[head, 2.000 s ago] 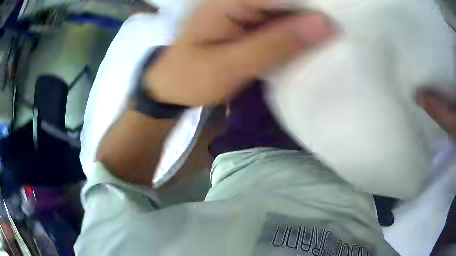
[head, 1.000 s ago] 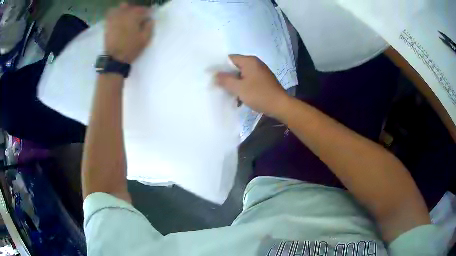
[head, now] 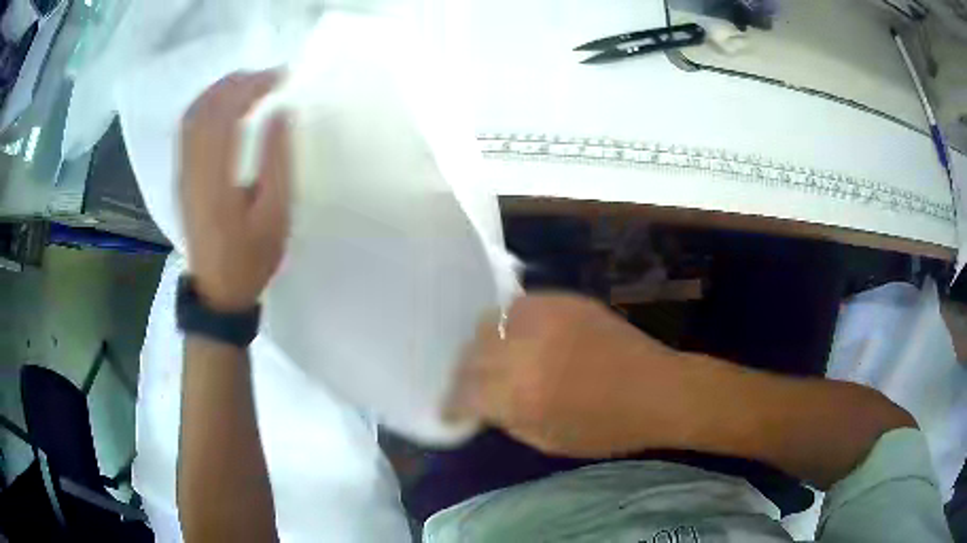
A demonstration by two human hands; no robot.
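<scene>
A white fabric panel (head: 371, 233) hangs over the front edge of the white table, its lower edge curved and blurred. My left hand (head: 235, 180), with a dark watch band at the wrist, lies on the panel's left part with thumb and fingers apart. My right hand (head: 551, 371) is closed on the panel's lower right edge; its fingertips are blurred. Black thread snips (head: 642, 42) lie on the table beyond, beside a small off-white piece (head: 725, 38).
The table's front edge (head: 742, 226) has a printed ruler (head: 700, 159) along it. A thin pen (head: 925, 101) lies at the right. More white fabric (head: 318, 445) hangs at my left side and at the far right (head: 896, 345). A black chair (head: 69, 435) stands lower left.
The view has swung from the stacked pieces at my left to the table. The panel has come along, with my right hand now at its lower right edge.
</scene>
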